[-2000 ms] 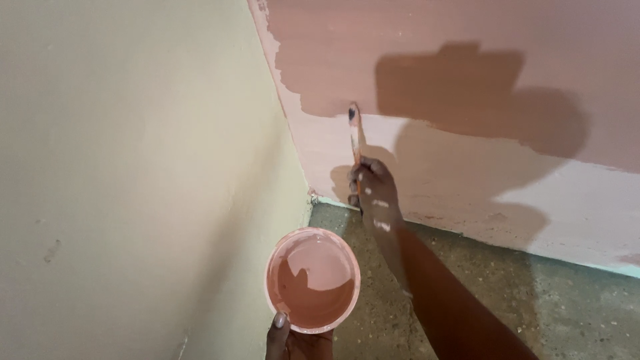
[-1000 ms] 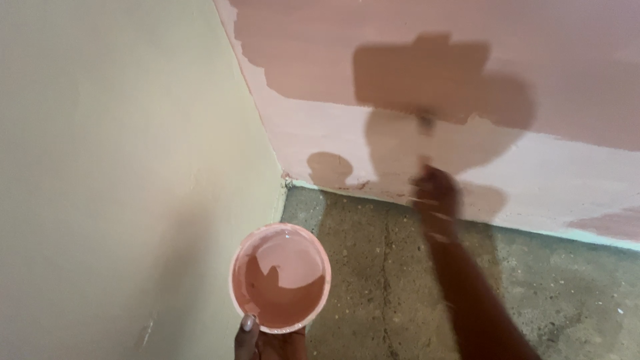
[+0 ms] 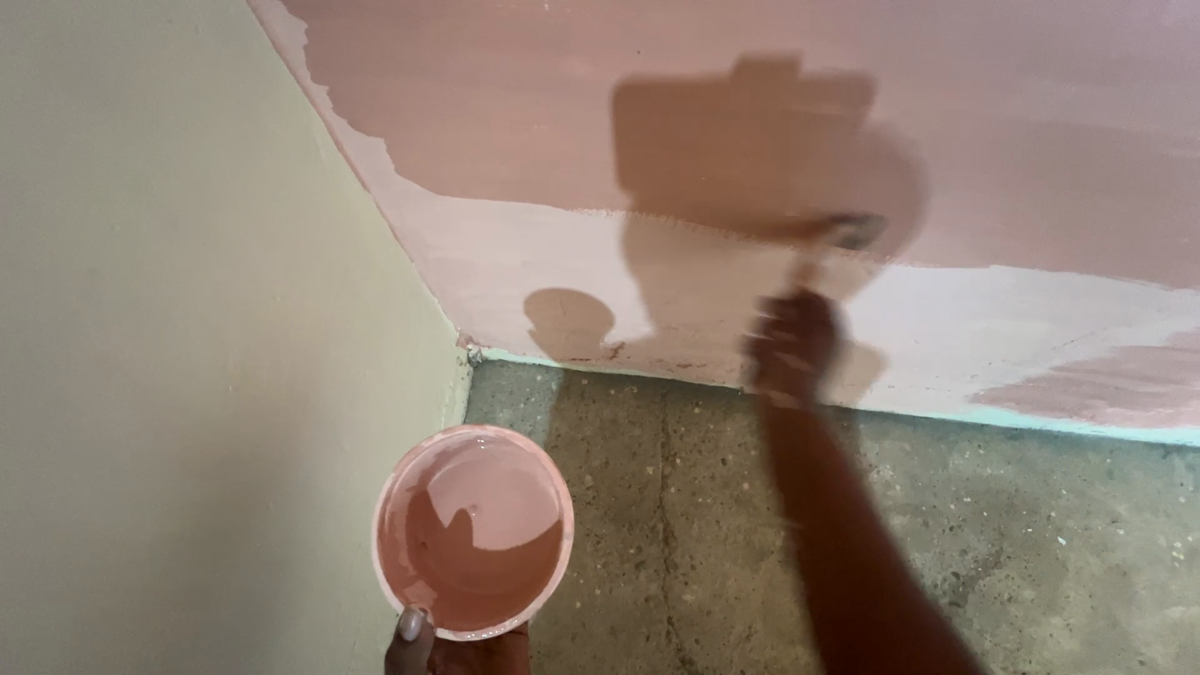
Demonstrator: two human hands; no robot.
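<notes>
My left hand point(image 3: 459, 652) holds a round tub of pink paint point(image 3: 473, 532) from below, with the thumb over its rim. My right hand point(image 3: 795, 342) is closed around the handle of a paintbrush point(image 3: 851, 231), both blurred by motion. The bristles are over the lower edge of the darker pink coat on the pink wall point(image 3: 487, 122); whether they touch it I cannot tell. Below that coat runs a paler pink band point(image 3: 947, 328), with a darker patch at its right end.
A pale greenish wall point(image 3: 169, 328) fills the left side and meets the pink wall at a corner. Concrete floor point(image 3: 712, 525) lies below, bordered by a light green strip point(image 3: 1059, 422) at the wall's foot. Shadows of my head and hands fall on the pink wall.
My right hand has moved right along the pink wall with the brush, away from the corner. The brush pointed upward earlier and now its bristles lean right. My left hand still holds the tub.
</notes>
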